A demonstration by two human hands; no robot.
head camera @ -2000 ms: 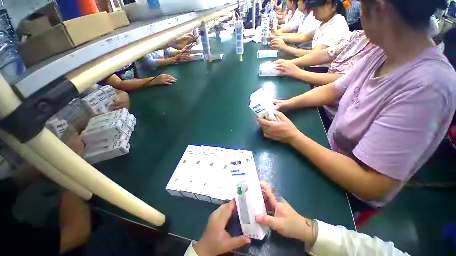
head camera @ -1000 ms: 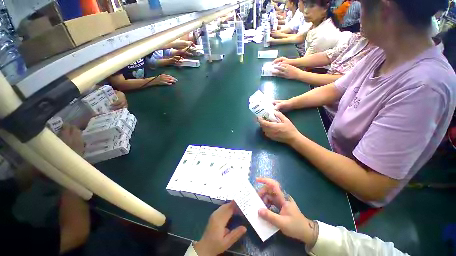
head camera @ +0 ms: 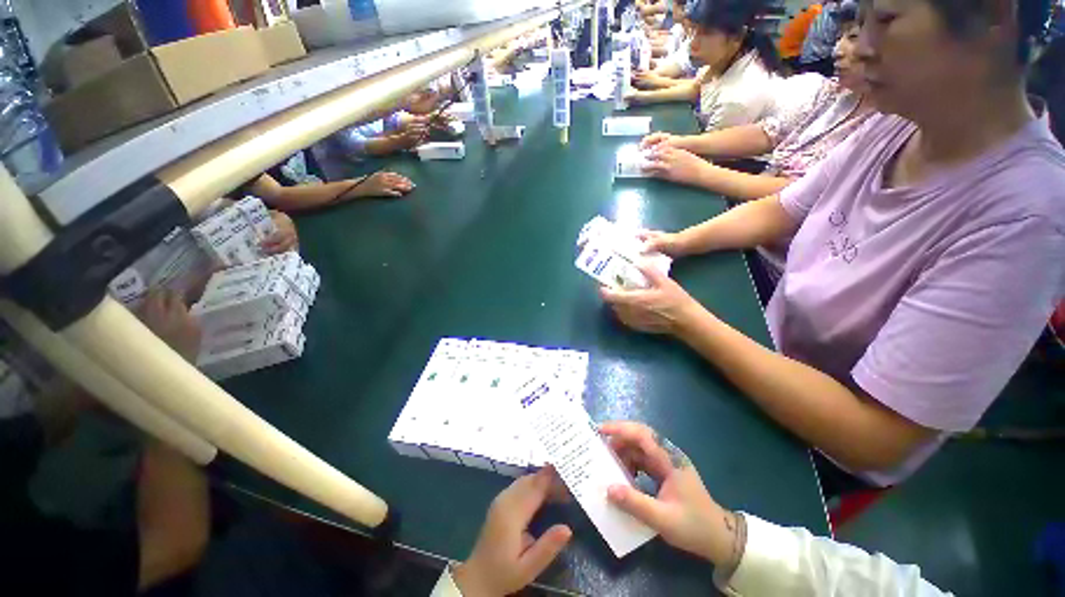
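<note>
A slim white carton (head camera: 580,462) with dark print and blue lettering is in my right hand (head camera: 675,499), tilted, its top end pointing away to the left. My right thumb and fingers grip its lower right side. My left hand (head camera: 514,539) is beside the carton's left edge with thumb and fingers apart; its fingertips are close to the carton, and I cannot tell if they touch it. A row of white cartons (head camera: 456,404) lies flat side by side on the green table behind the held one, partly covered by it.
A cream tube (head camera: 245,414) with a black joint (head camera: 94,251) crosses the left. Stacked cartons (head camera: 251,315) stand beyond it. A person in a lilac shirt (head camera: 923,280) holds cartons at right. A shelf with a brown box (head camera: 216,68) is upper left.
The carton in my right hand has turned from a side with a green mark to a printed text side, and its top now leans further left. The person at right has shifted the cartons held.
</note>
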